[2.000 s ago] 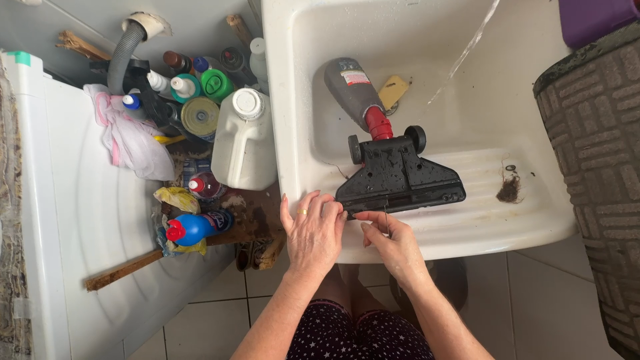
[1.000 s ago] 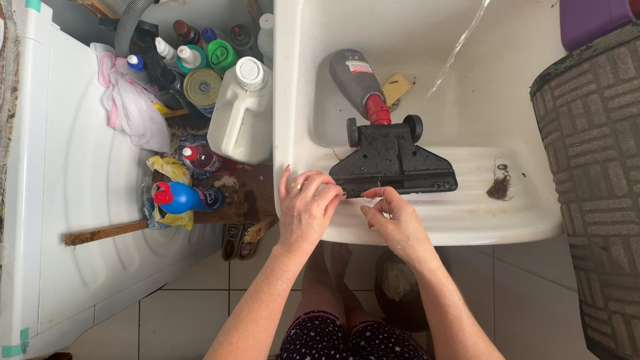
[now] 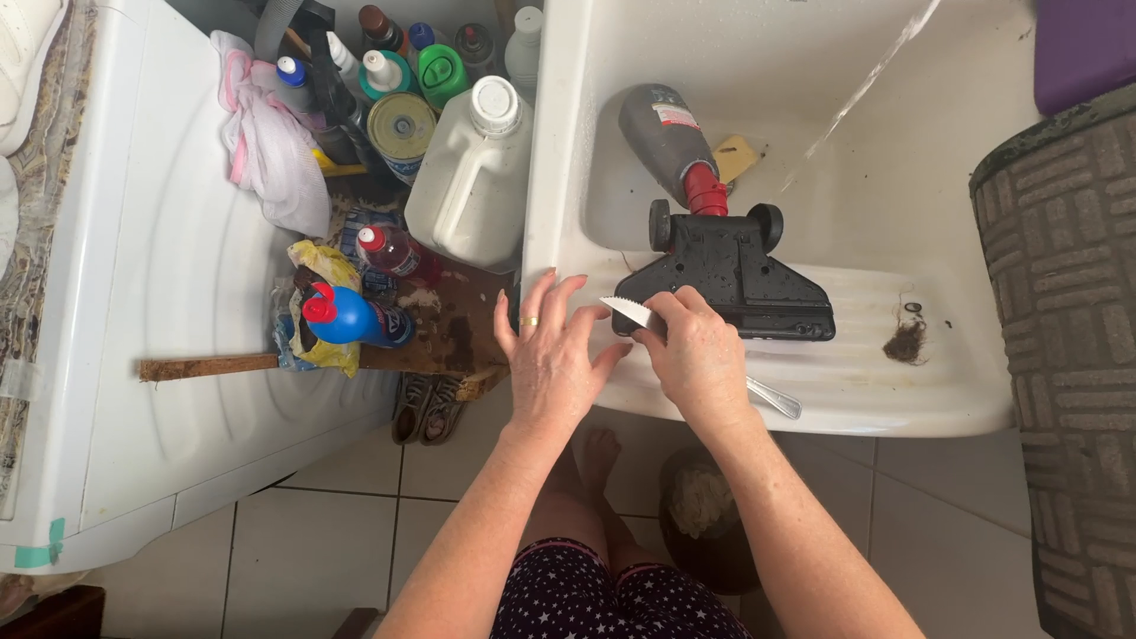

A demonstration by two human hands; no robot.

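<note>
My right hand (image 3: 701,355) grips a serrated metal table knife (image 3: 630,311); its blade points left over the near left corner of a black floor-cleaner head (image 3: 723,275), and its handle sticks out below my palm. My left hand (image 3: 555,351), with a ring on one finger, lies spread with nothing in it at the sink's near left rim, its fingertips just left of the head. The wet head lies in the white sink (image 3: 923,408), its two small wheels at the far side, joined by a red neck (image 3: 706,189) to a grey plastic body (image 3: 661,133).
A clump of hair (image 3: 905,342) and a small dark ring (image 3: 912,307) lie right of the head. A yellow sponge (image 3: 735,158) sits behind it. Water streams (image 3: 861,89) into the basin. Left stand a white jug (image 3: 470,177) and several bottles; a textured mat (image 3: 1065,355) hangs over the right side.
A knife is now plainly visible in my right hand; the earlier frames do not clearly show it. My left hand's fingers have spread and moved off the head's near edge.
</note>
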